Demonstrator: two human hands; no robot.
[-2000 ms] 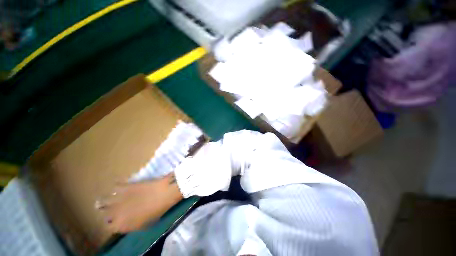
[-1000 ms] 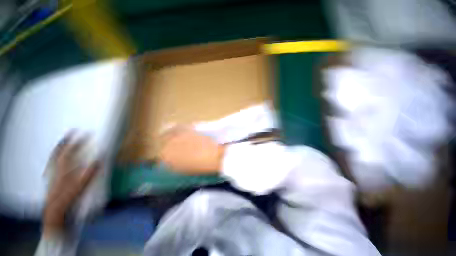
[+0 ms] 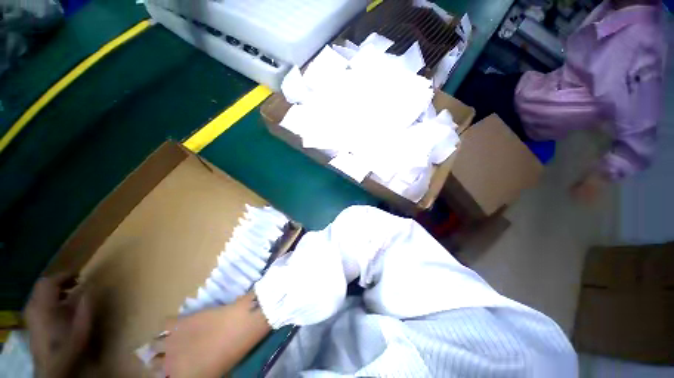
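A shallow brown carton (image 3: 159,244) lies tilted across the view at the left. A row of white sleeves (image 3: 236,255) stands along its near right side. My right hand (image 3: 210,336) reaches over the carton's near side, with a small white sleeve (image 3: 148,353) at its fingertips. Whether a part is inside that sleeve cannot be seen. My left hand (image 3: 59,325) is at the carton's left end, dark and blurred, its fingers bent near the wall. What it holds, if anything, cannot be told.
A carton heaped with loose white sleeves (image 3: 369,111) stands beyond my right arm. Thick white foam trays (image 3: 259,29) and a dark ridged piece (image 3: 403,29) lie behind it. Brown cartons (image 3: 495,166) are at the right. A person in a pink top (image 3: 591,88) is at the upper right.
The view swung left over a white tray, then back right. My left hand has moved from that tray to the carton's left end. My right hand stays at the carton, now with a white piece visible.
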